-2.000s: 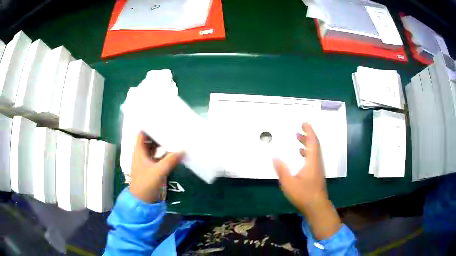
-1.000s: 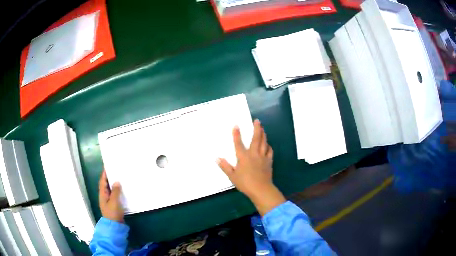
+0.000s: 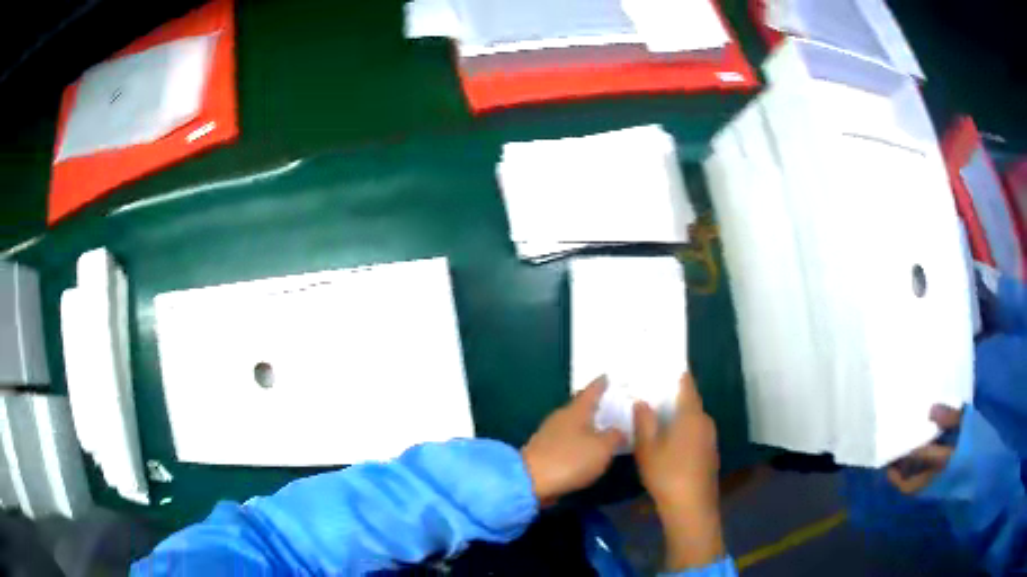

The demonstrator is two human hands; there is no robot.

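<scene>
The leaflet pile (image 3: 628,316) lies on the green bench right of centre. My left hand (image 3: 572,449) reaches across from the left, its fingertips on the pile's lower left corner. My right hand (image 3: 679,451) is at the lower right corner, thumb and fingers around the edge. Whether a leaflet is separated from the pile cannot be told. The box insert (image 3: 338,372), white with one round hole, lies flat at the left, with my left sleeve over its lower right edge. A second pile of blank white cards (image 3: 597,189) lies just beyond the leaflets.
Stacked inserts (image 3: 867,259) stand at the right, with another person's hand (image 3: 929,456) at their lower end. Folded white strips (image 3: 101,366) and upright white blocks (image 3: 25,338) are at the left. Red trays (image 3: 603,81) with bagged products lie on the conveyor. Rubber bands (image 3: 704,257) lie beside the cards.
Both hands have left the box insert and moved right to the leaflet pile. The insert lies released on the bench. The view has shifted, and another person's hand now shows at the stacked inserts.
</scene>
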